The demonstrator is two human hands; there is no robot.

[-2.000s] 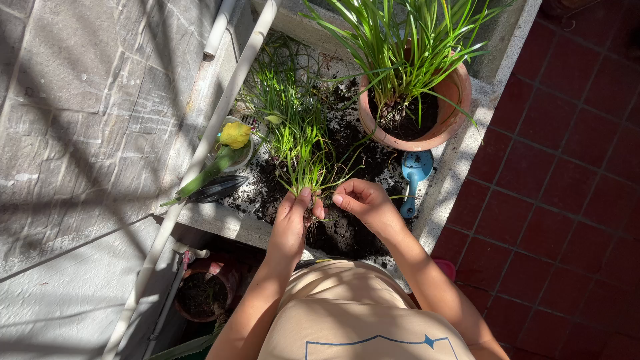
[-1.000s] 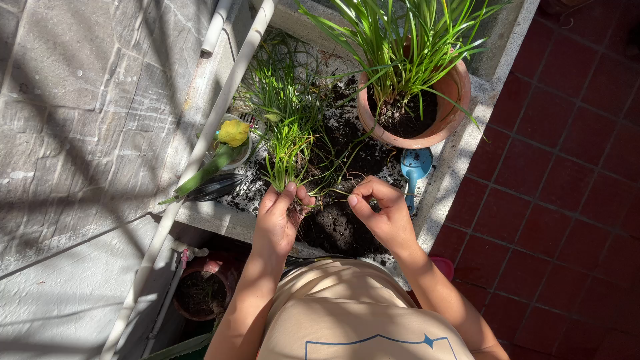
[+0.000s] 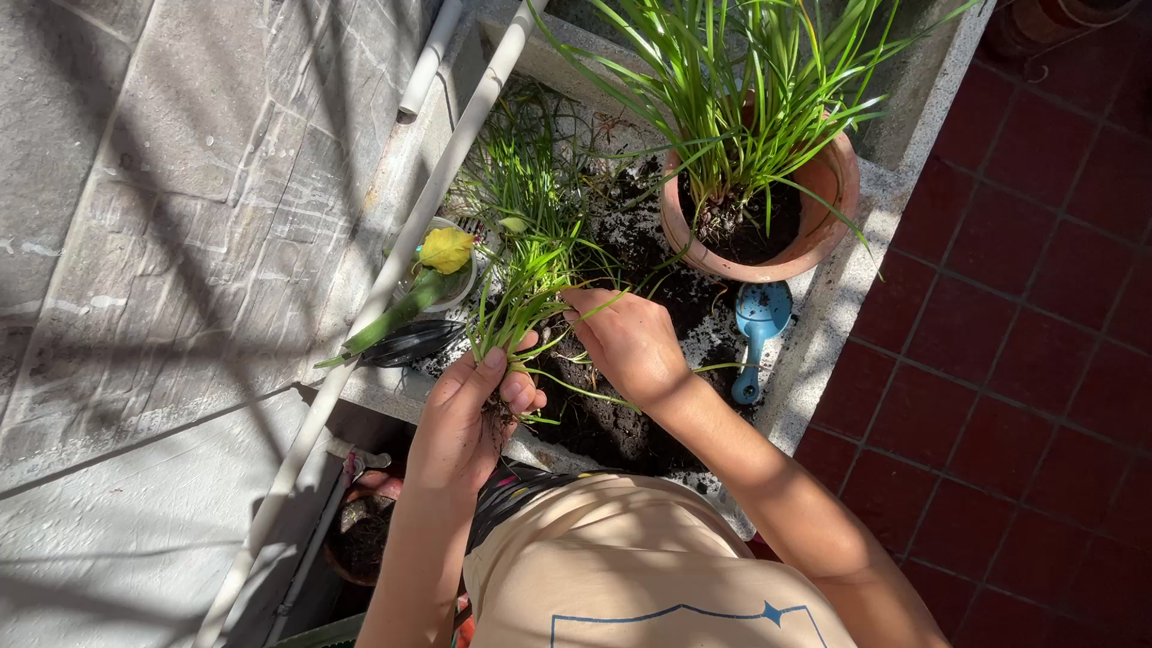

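Note:
My left hand [image 3: 477,405] grips a clump of grassy plants [image 3: 517,315] at its base, with dark roots hanging below the fingers. Just right of the clump, my right hand [image 3: 630,342] has its fingertips against the leaves; whether it pinches any is hard to tell. More loose grassy plants [image 3: 531,171] lie behind, on the soil-strewn basin. Dark soil [image 3: 612,432] is heaped under and between my hands. A terracotta pot [image 3: 832,202] holds a larger grassy plant [image 3: 738,117]. A blue scoop [image 3: 760,328] lies in front of the pot.
The concrete basin's right rim [image 3: 810,342] borders a red tiled floor [image 3: 999,324]. A white pipe [image 3: 423,207] crosses the left side. Near it are a small container [image 3: 463,292], a yellow leaf [image 3: 445,249], a long green leaf [image 3: 400,315] and a black plastic object [image 3: 414,344].
My right hand has moved forward and left, from over the soil to the leaves of the clump. My left hand still holds the clump by its base.

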